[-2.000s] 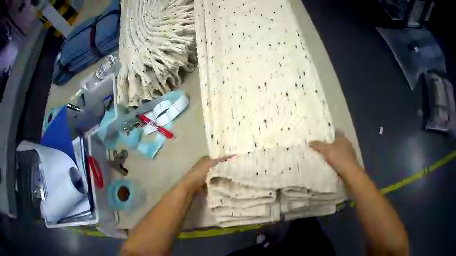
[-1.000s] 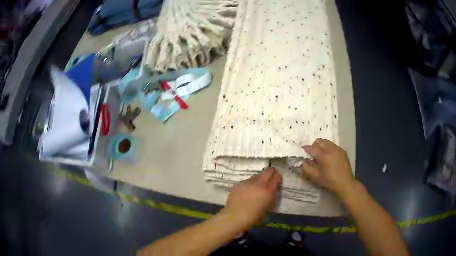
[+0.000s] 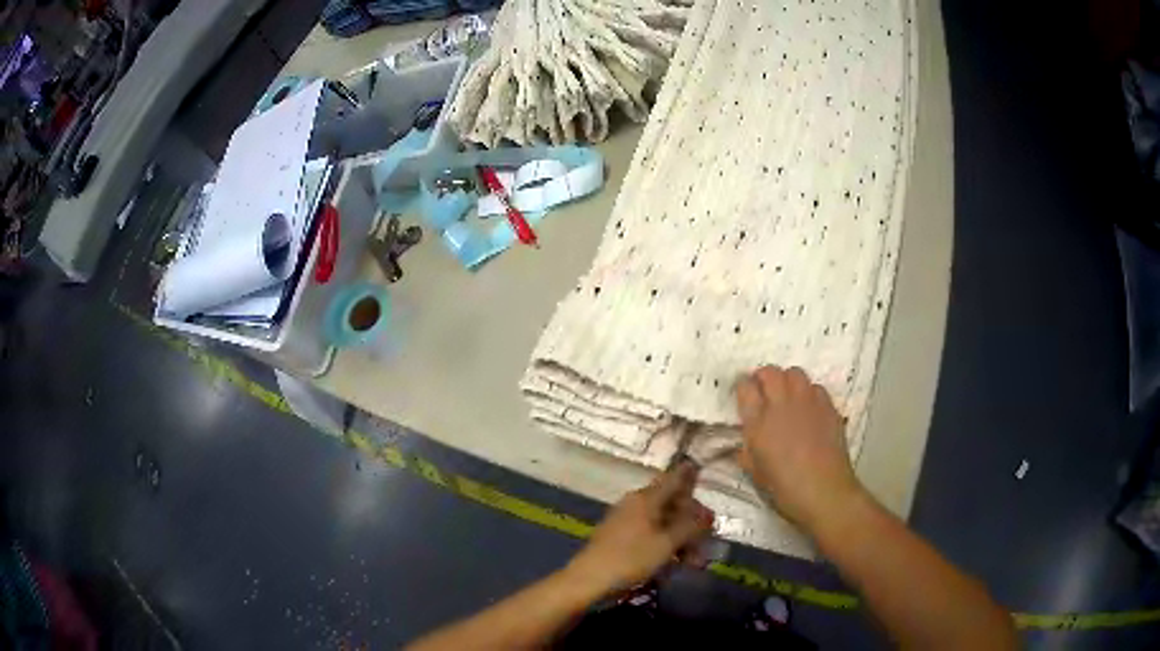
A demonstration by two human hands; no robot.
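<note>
A stack of folded cream knit panels (image 3: 751,242) with dark flecks runs down the table to its front edge, its layered end facing me. My right hand (image 3: 791,432) grips the top layers at the near end, fingers curled over the edge. My left hand (image 3: 651,528) is at the front of the stack's end, just below the opening between the folded layers. Its fingers are blurred, and whether they pinch a layer or something small cannot be told.
Left on the table are a red pen (image 3: 509,207), a sticker strip (image 3: 560,185), small metal clips (image 3: 392,244), a blue label roll (image 3: 361,313) and a plastic tray (image 3: 305,355) with papers and red-handled scissors (image 3: 327,242). A fanned knit pile (image 3: 573,70) lies behind.
The view has shifted, so the table items sit further right. My hands have gone from both sides of the stack to its near end. The folded-over flap there no longer shows.
</note>
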